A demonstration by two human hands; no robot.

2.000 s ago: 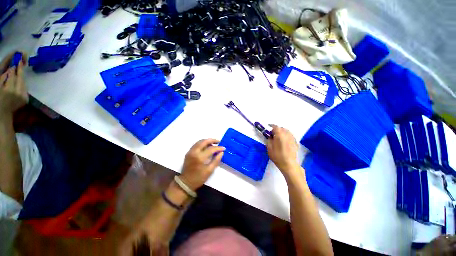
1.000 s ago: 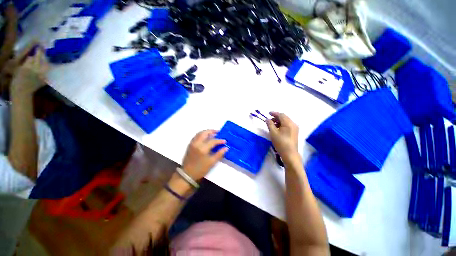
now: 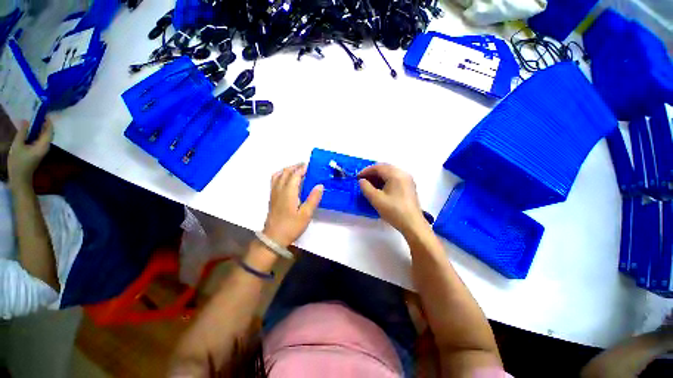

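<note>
A blue insert tray [image 3: 333,198] lies on the white table in front of me. My left hand [image 3: 289,201] holds its left edge, with the thumb on the near side. My right hand [image 3: 391,193] pinches a thin black USB cable [image 3: 345,174] over the tray. The cable's light metallic plug end shows above the tray's upper left part. A dark part of the cable sticks out on the right side of my right hand. My fingers hide the tray's right part.
Filled trays [image 3: 203,144] overlap at left, with black coils at their far edge. A black cable pile [image 3: 295,22] lies at the far side. A leaning tray stack [image 3: 535,140], loose trays [image 3: 491,230] and printed cards [image 3: 461,63] are at right. A neighbour's hand [image 3: 29,151] is at left.
My right hand has brought the cable from beyond the tray to over it, and the plug end now shows above the tray. The view has shifted, and the neighbour's hand now holds a blue piece.
</note>
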